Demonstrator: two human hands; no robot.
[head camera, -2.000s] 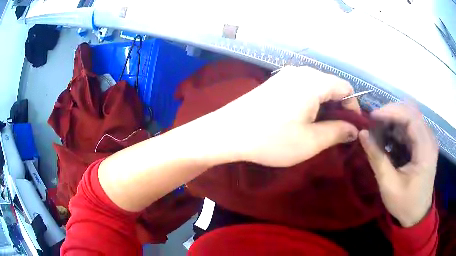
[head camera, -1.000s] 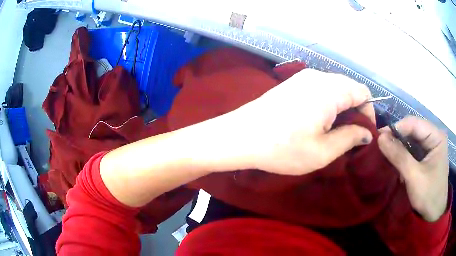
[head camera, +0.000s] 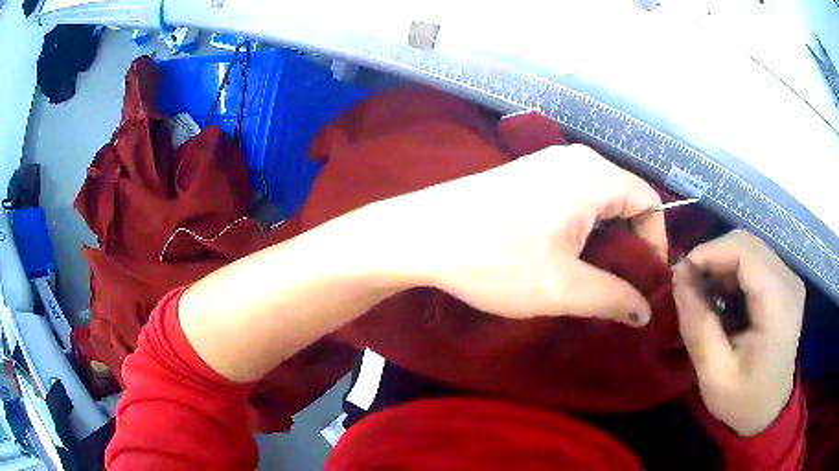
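A dark red garment (head camera: 515, 354) lies over my lap against the table edge. My left hand (head camera: 543, 235) reaches across it and pinches a folded part of it between fingers and thumb. A thin pointed metal shaft, perhaps an awl (head camera: 678, 203), sticks out of the same fist; its handle is hidden. My right hand (head camera: 745, 322) is close to the fold and is curled around small black thread snips (head camera: 718, 299), mostly hidden by the fingers. The snips' tip is at the red cloth.
A white table (head camera: 589, 41) with a measuring scale (head camera: 635, 129) along its front edge crosses the top. A blue crate (head camera: 299, 120) is below it. A pile of dark red pieces (head camera: 175, 193) with pale thread hangs at left. Shears (head camera: 821, 66) lie at the far right.
Compared with one second ago, my right hand has moved slightly left and down, closer to the fold. My left thumb has shifted left and down, and the metal shaft sits a little lower.
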